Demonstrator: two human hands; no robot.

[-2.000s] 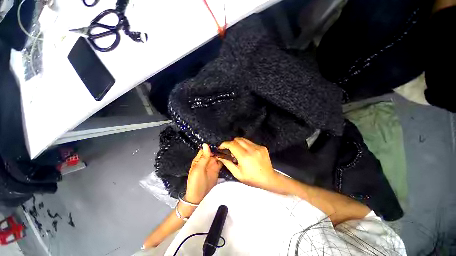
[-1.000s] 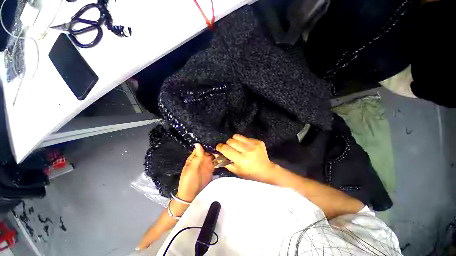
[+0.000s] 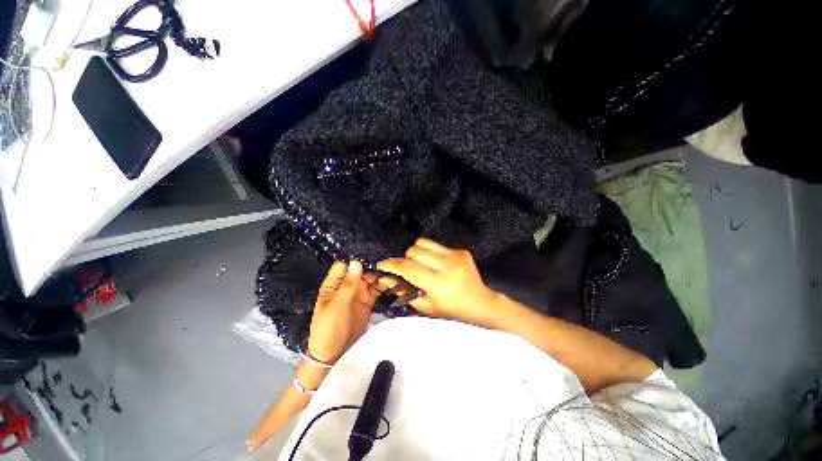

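The black nubby jacket (image 3: 360, 194) lies bunched over the lap, with flecked braid trim (image 3: 311, 230) along its edge and on a pocket. My left hand (image 3: 338, 302) pinches the trimmed edge between thumb and fingers. My right hand (image 3: 437, 279) is close beside it, fingers curled around a small dark brownish tool (image 3: 403, 289), perhaps thread snips. Its fingertips are at the same edge. A needle or thread cannot be made out. A dark heap with a beaded edge (image 3: 279, 288) hangs to the left of my left hand.
The white table (image 3: 216, 81) at upper left holds a smartphone (image 3: 117, 117), black-handled scissors (image 3: 137, 40) and a trim offcut (image 3: 194, 40). A red cord (image 3: 365, 20) hangs at its edge. Green cloth (image 3: 662, 234) lies right; a person's dark garment (image 3: 658, 72) is at upper right.
The view has shifted, so the table items sit further left. My left hand's fingers have drawn closer together at the edge. The brownish tool stays in my right hand.
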